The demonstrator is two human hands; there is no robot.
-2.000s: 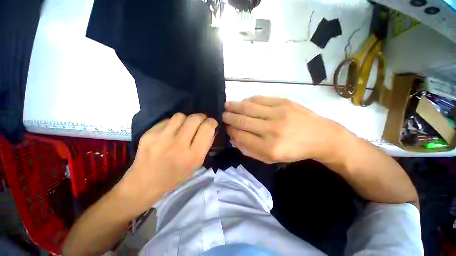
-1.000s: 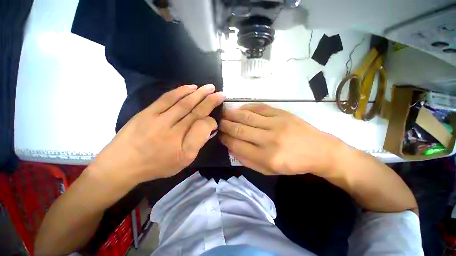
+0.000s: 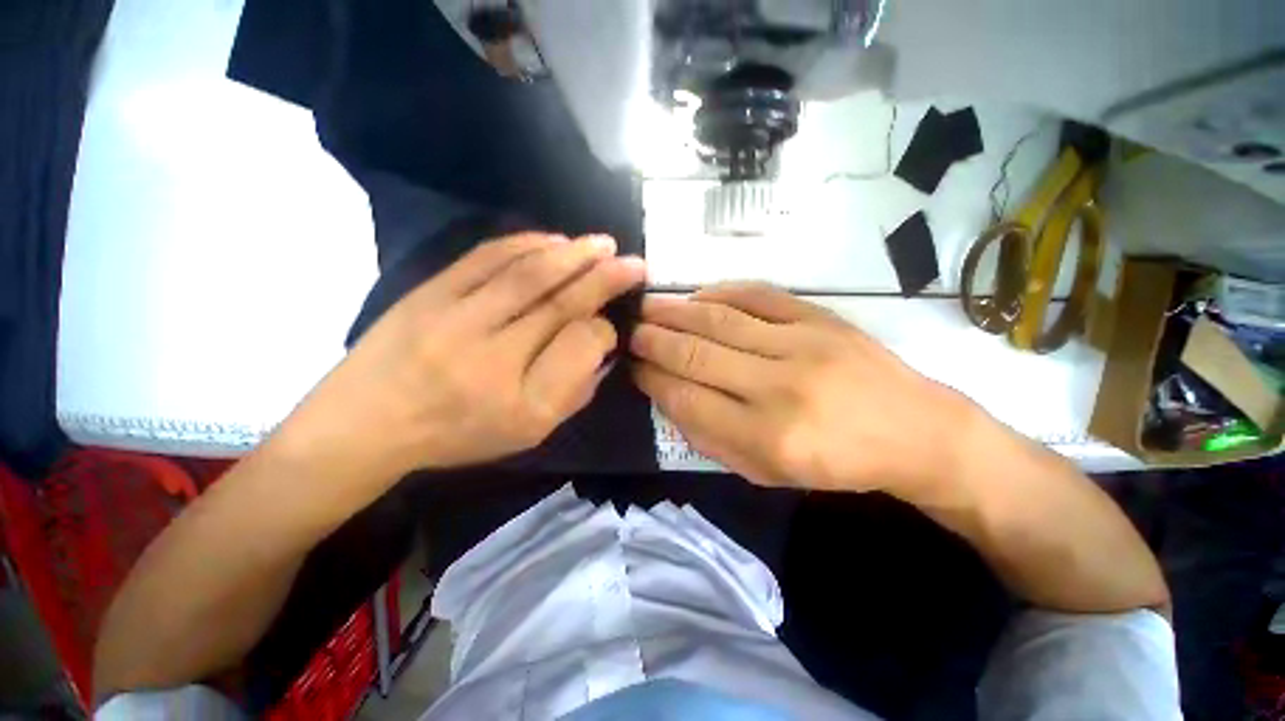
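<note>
A dark cut panel runs from under the sewing machine head toward me, its end at the table's front edge. My left hand lies on the panel, thumb and fingers pinching its right-hand edge. My right hand lies beside it on the white table, its fingertips touching the same edge. The presser foot and needle are lost in the bright lamp glare. A black round part of the machine shows above the table.
Small black scraps and loose threads lie right of the machine head. Yellow-handled scissors and an open cardboard box stand farther right. Dark cloth hangs at the far left. A red basket is below the table.
Since the first frame, the view has shifted and shows more of the machine head. My left hand has moved forward along the panel and spread flatter. My right hand remains at the edge.
</note>
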